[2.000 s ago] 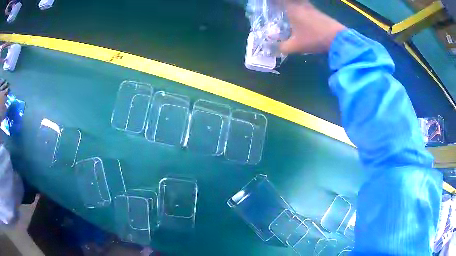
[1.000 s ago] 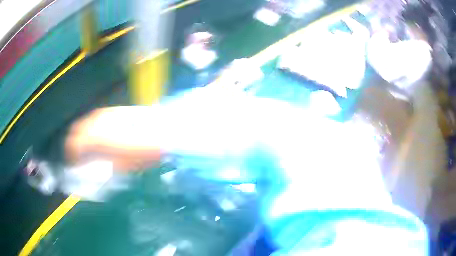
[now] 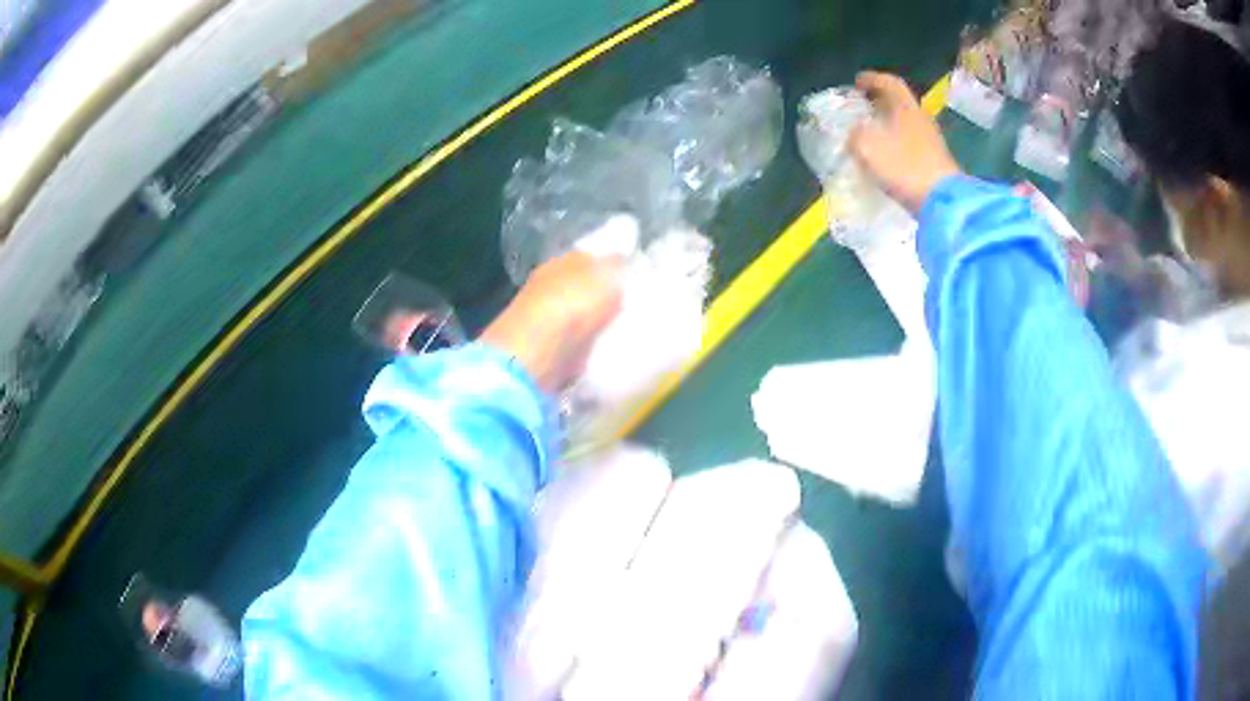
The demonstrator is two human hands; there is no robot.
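My left hand (image 3: 559,312), in a blue sleeve, is closed on a glaring white clear plastic bag (image 3: 655,308) over the yellow edge rail. Crumpled clear bag film (image 3: 590,185) lies just beyond it on the dark belt. My right hand (image 3: 901,144) is at the upper right and grips another crumpled clear bag (image 3: 831,134). White, glaring bags (image 3: 685,575) lie in overlapping rows on the green bench below and between my arms. What is inside the bags cannot be told.
Two small products with clear covers lie on the belt, one by my left wrist (image 3: 415,326), one at lower left (image 3: 192,633). The yellow rail (image 3: 770,278) runs diagonally. Packed pieces (image 3: 1049,130) lie at upper right. A person in white (image 3: 1199,397) is at the right edge.
The view has swung along the line, away from the clear trays. Both my arms are now in view, where only one showed before. Each hand is now on a plastic bag.
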